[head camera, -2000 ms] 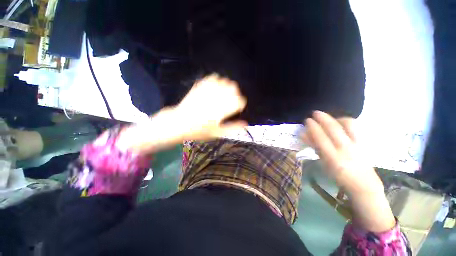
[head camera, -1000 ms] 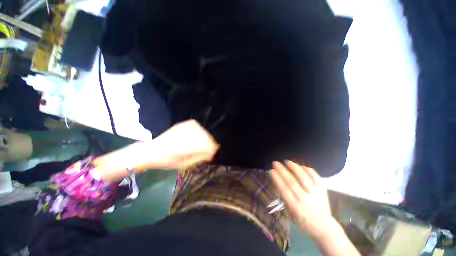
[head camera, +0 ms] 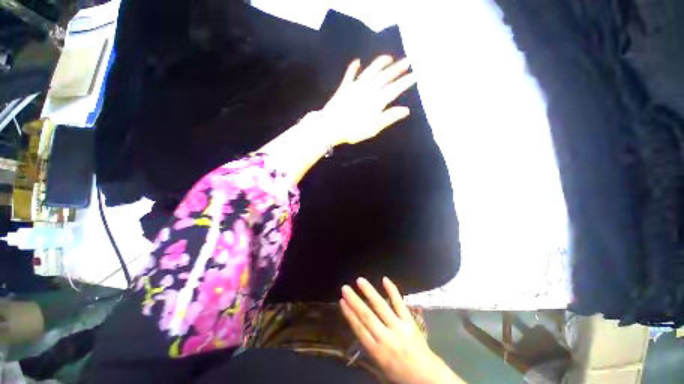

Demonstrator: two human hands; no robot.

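A large black garment (head camera: 360, 217) lies spread over the white table, its near edge along the table's front edge. My left hand (head camera: 367, 97) lies flat on the garment's upper right part, fingers spread, palm down. My right hand (head camera: 386, 322) is at the near edge of the garment, fingers apart, fingertips at the hem. A thin silver tip (head camera: 354, 356) shows beside my right hand; what holds it cannot be told.
A dark garment pile (head camera: 600, 165) covers the right side of the white table (head camera: 510, 187). At the far left are a dark flat object (head camera: 71, 165), papers in a blue-edged holder (head camera: 82, 64) and a thin black cord (head camera: 112, 236). A cardboard box (head camera: 611, 349) stands below right.
My left hand has moved from the near edge forward and right across the garment, its fingers now spread. My right hand stays near the front edge. The view has shifted, showing more of the pile.
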